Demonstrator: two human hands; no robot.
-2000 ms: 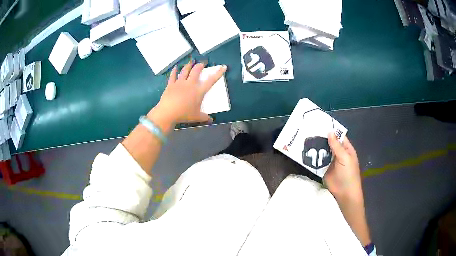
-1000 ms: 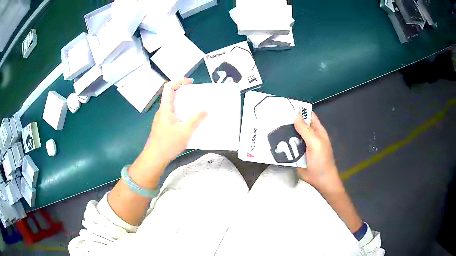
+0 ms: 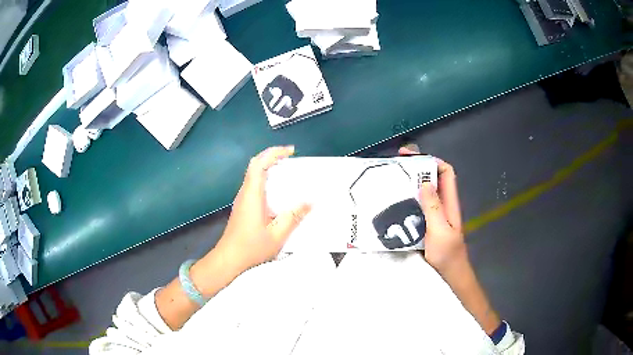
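My left hand [image 3: 253, 215] holds a plain white inner box [image 3: 305, 187] by its left side, thumb on top. My right hand [image 3: 444, 222] grips a printed sleeve [image 3: 389, 201] with a dark earbud picture at its right side. The box and sleeve meet edge to edge above my lap; whether the box's end is inside the sleeve cannot be told. A finished gift box [image 3: 293, 87] with the same picture lies on the green bench.
White inner boxes [image 3: 170, 114] are heaped at the upper left. A stack of white pieces [image 3: 336, 21] stands at the top. Small white pebble shapes [image 3: 54, 202] and small boxes lie at the left. Dark sleeves [image 3: 548, 21] lie upper right. A red stool [image 3: 45, 315] is below.
My left hand has picked up the white box from the bench and brought it against the sleeve. The gap between them has closed. The view has shifted.
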